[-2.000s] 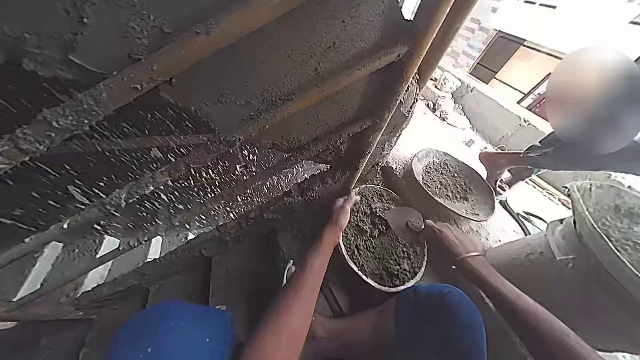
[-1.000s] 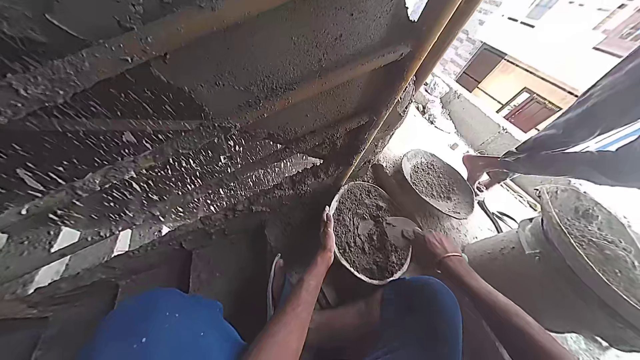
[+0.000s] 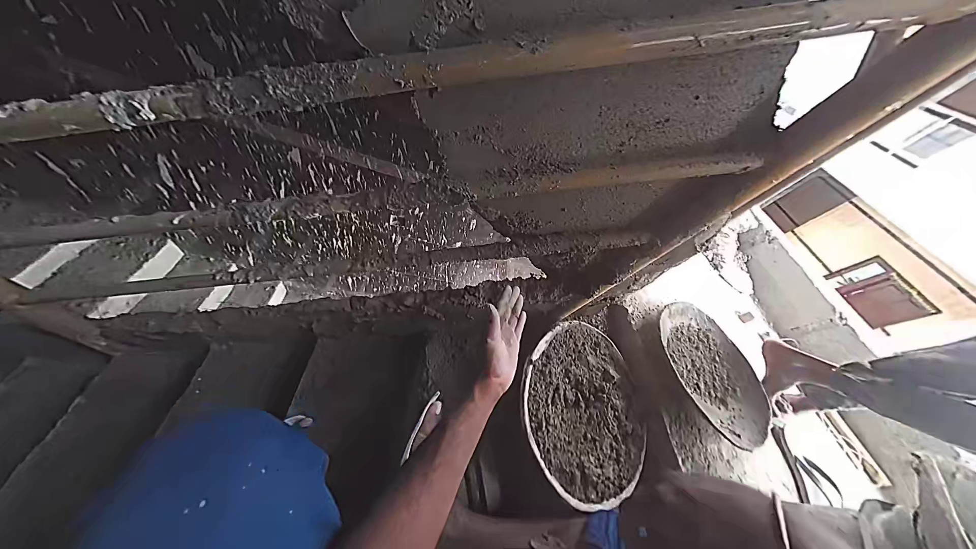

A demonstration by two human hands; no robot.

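Note:
My left hand is raised with fingers apart and holds nothing, in front of the lower edge of the mortar-splashed panel. Just right of my left forearm stands a round pan of wet mortar. My right hand is low in the view, below and right of that pan, blurred and dark, with a band at its wrist; its fingers and anything in them cannot be made out. A second, shallower pan with some mortar lies farther right.
Concrete steps descend at the left beside my knee in blue cloth. Mortar-crusted metal bars cross above, and a slanted pole runs at the right. Another person's foot is beside the shallow pan.
My right hand, earlier on a trowel in the mortar pan, has moved down and out of the pan. My left hand has left the pan's rim and is raised open. The view has shifted.

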